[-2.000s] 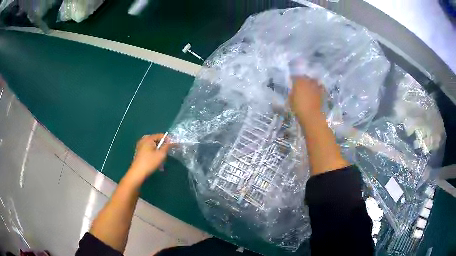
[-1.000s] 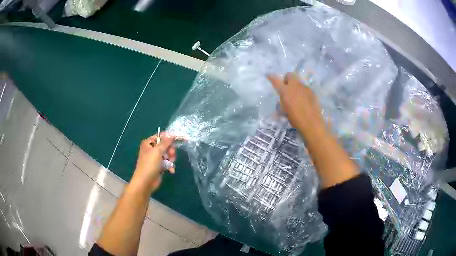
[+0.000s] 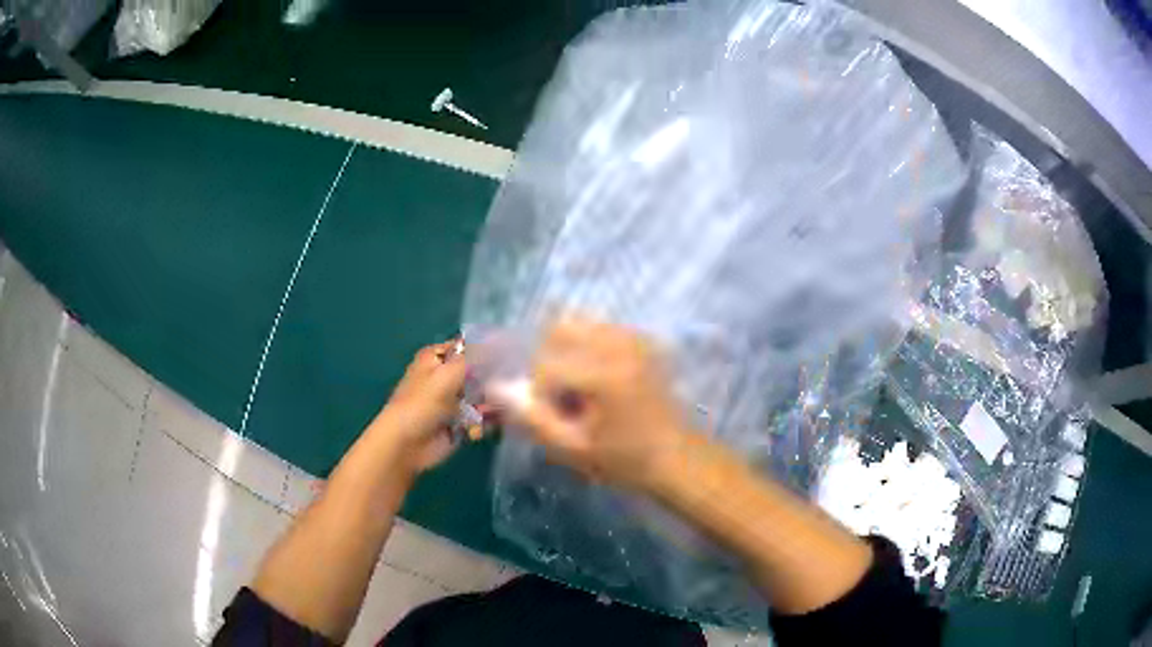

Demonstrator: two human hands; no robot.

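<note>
A large clear plastic bag covers the middle of the green bench, its film smooth and blurred; the ladder-like rows inside cannot be made out. My left hand is closed at the bag's left edge on gathered film. My right hand is blurred and beside it, over the bag, with its fingers curled near the bag edge. A small whitish blur shows at its fingertips; I cannot tell if it is film or a part.
A heap of small white parts lies right. White finished units stand in a column beyond, near a white label. A bag of cream parts lies at upper right. A small white T-shaped part lies beyond the large bag.
My right hand has come from the bag's upper middle down and left to beside my left hand. The film now lies over the ladder-like rows, and the white heap is uncovered.
</note>
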